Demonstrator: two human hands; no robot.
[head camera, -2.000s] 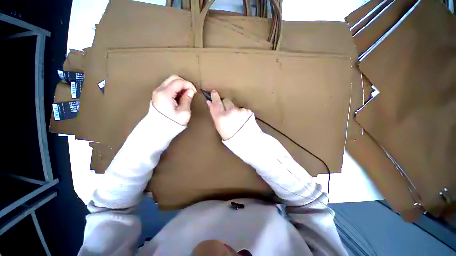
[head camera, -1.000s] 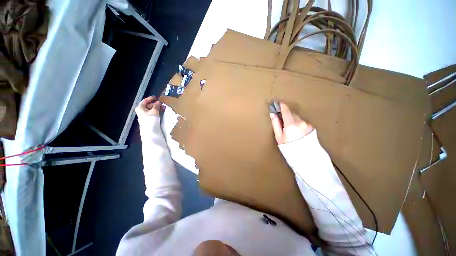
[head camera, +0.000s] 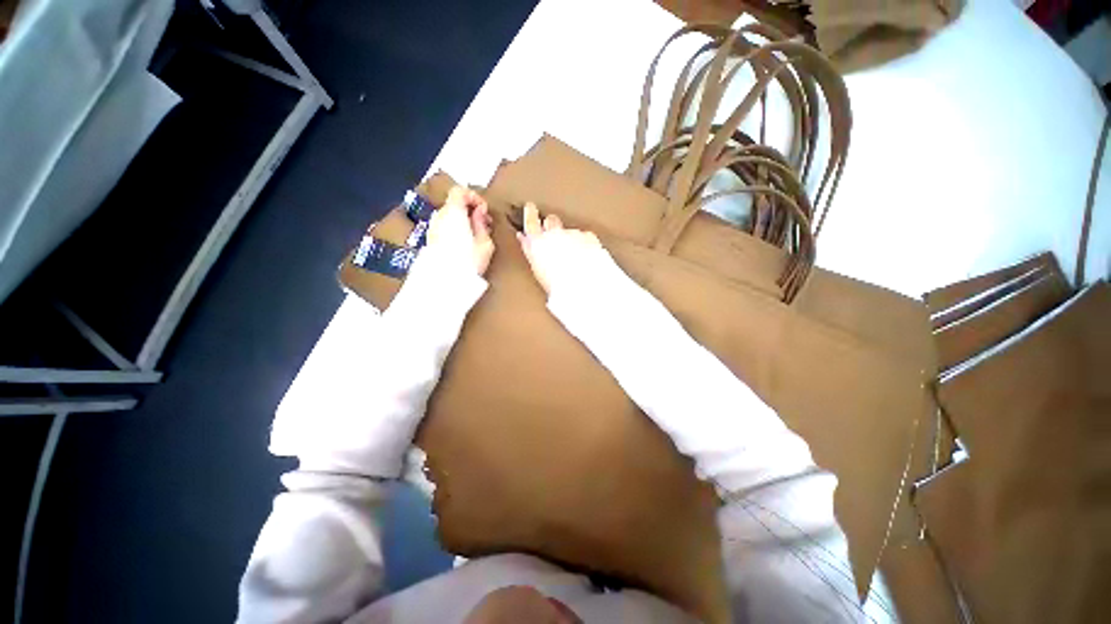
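Observation:
A brown bag panel (head camera: 573, 414) lies flat in front of me on a stack of similar panels. My left hand (head camera: 465, 223) is at the panel's upper left part, fingers pinched together beside the dark labels (head camera: 387, 255); whether it pinches a thread or the panel edge is too small to tell. My right hand (head camera: 545, 244) is just right of it, holding small dark thread snips (head camera: 515, 217), mostly hidden by the fingers. Looped brown bag handles (head camera: 701, 134) extend from the panels' upper edge.
More brown panels (head camera: 1036, 414) with pale edges lie at the right. The white table (head camera: 926, 159) shows behind the handles. A metal-framed stand (head camera: 232, 226) is at the left over a dark floor. Brown material (head camera: 871, 31) lies at the top.
My left hand has moved from the stack's left edge onto its upper left part. My right hand has moved left beside it with the snips. The view has shifted.

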